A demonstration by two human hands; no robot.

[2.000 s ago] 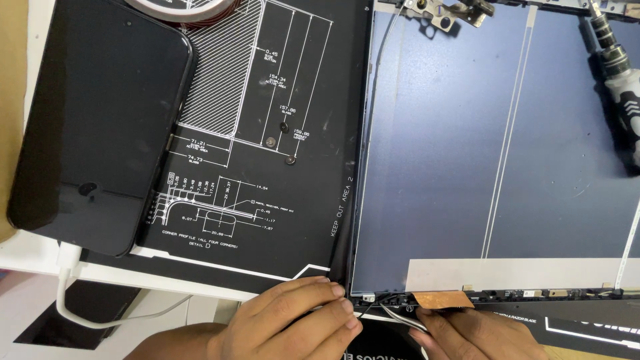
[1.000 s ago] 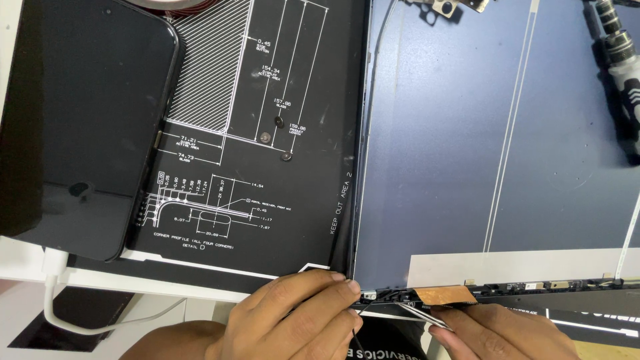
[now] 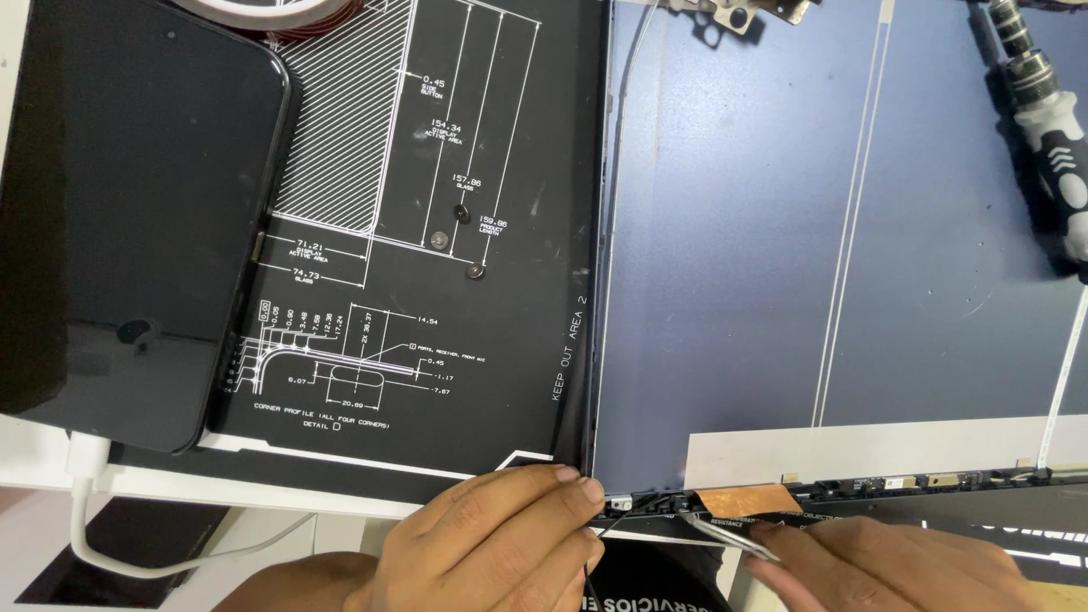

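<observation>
A laptop display panel (image 3: pixel 748 238) lies back side up on a black printed work mat (image 3: pixel 510 365). My left hand (image 3: pixel 501 535) pinches a thin black cable (image 3: pixel 605 531) at the panel's lower left corner, beside a small metal bracket (image 3: pixel 622 504). In my right hand (image 3: pixel 875 565) are metal tweezers (image 3: pixel 731 537), their tips at the black cables along the lower edge. Just above the tweezers, a piece of copper tape (image 3: pixel 748 500) covers part of that edge. To its right runs a narrow circuit strip (image 3: pixel 901 484). Whether the tips grip a cable is too small to tell.
A black smartphone (image 3: pixel 144 221) with a white cable (image 3: pixel 85 510) plugged in lies at left. Several small screws (image 3: pixel 439 240) rest on the mat. A spool (image 3: pixel 280 15) is at the top. A screwdriver (image 3: pixel 1054 144) and a metal hinge (image 3: pixel 739 13) lie over the panel.
The tweezers and my right hand have shifted slightly along the lower edge. My left hand stays at the panel's corner.
</observation>
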